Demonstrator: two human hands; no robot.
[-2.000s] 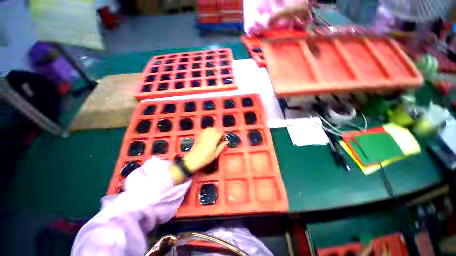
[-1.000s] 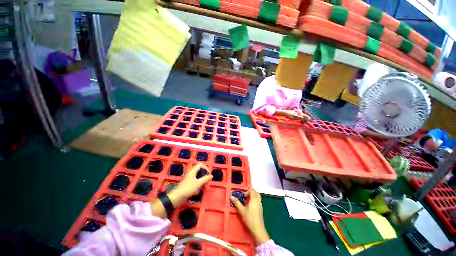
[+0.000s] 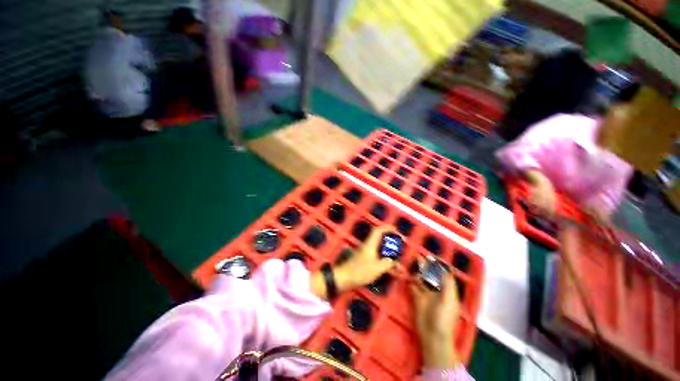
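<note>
The near red compartment tray holds many black smartwatch bodies, one per pocket; several pockets in its lower right part are empty. My left hand, with a black wristband, holds a smartwatch body whose display is lit white-blue, above the tray. My right hand holds another smartwatch body by its sides, a little to the right; it looks grey and shiny. The fingertips of both hands are blurred.
A second compartment tray with black units lies behind. A wooden board is at its left, white paper at its right. A shallow long-slot tray is at the right. A person in pink works across the bench. A yellow-white sheet hangs above.
The view has swung left and tilted. Both hands now hold smartwatch bodies up, close together over the tray; the left one's display now shows lit. My right hand has lifted its unit from its pocket.
</note>
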